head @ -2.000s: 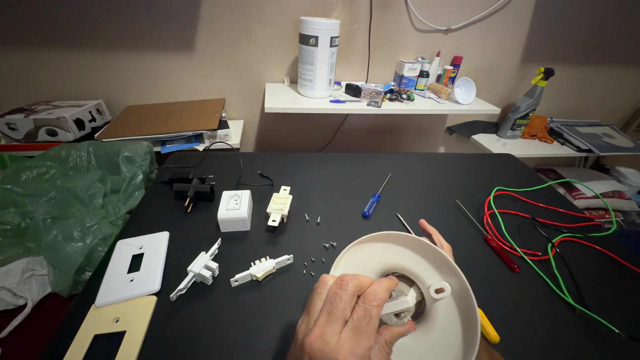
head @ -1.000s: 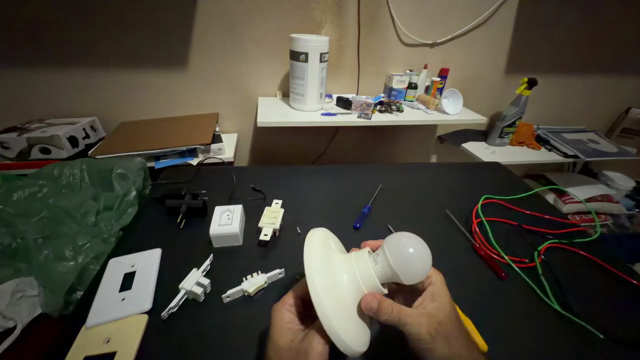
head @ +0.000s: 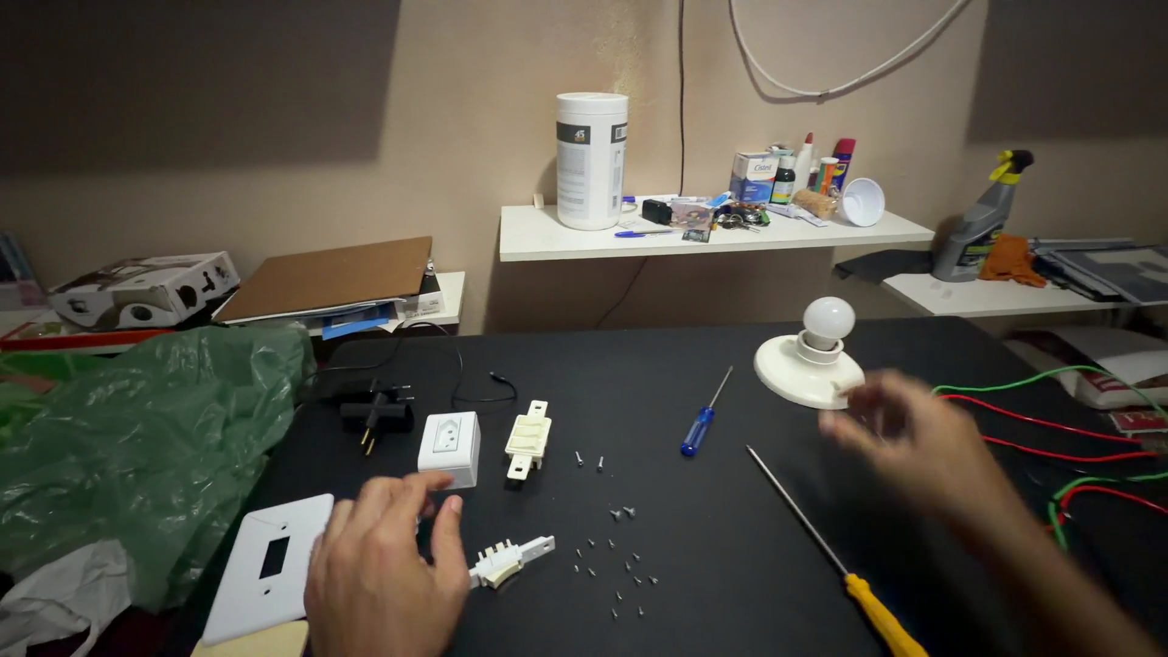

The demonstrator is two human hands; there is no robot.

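My left hand (head: pixel 388 561) hovers at the lower left with fingers apart, beside the white switch module (head: pixel 511 560) and the white wall plate (head: pixel 272 566); what lies under its palm is hidden. Behind it is a white socket box (head: pixel 449 449), with a cream module (head: pixel 528 442) to its right. My right hand (head: pixel 899 438), blurred, has its fingers apart near the round cream lamp holder (head: pixel 798 372), which stands on the table with a white bulb (head: pixel 829 321) in it. A blue-handled screwdriver (head: pixel 699 430) and a yellow-handled screwdriver (head: pixel 878 613) lie between the hands, with several small screws (head: pixel 624 514).
Green and red wires (head: pixel 1058 429) lie at the right edge. Black plug adapters (head: pixel 376 415) and a thin black cable (head: pixel 461 383) are at the back left, near a green plastic bag (head: pixel 164 447). A white shelf (head: pixel 547 239) on the wall holds a canister (head: pixel 591 160) and small items.
The lamp holder with its bulb, held in both hands a second ago, now stands at the table's back right, let go. My left hand has moved left, toward the modules.
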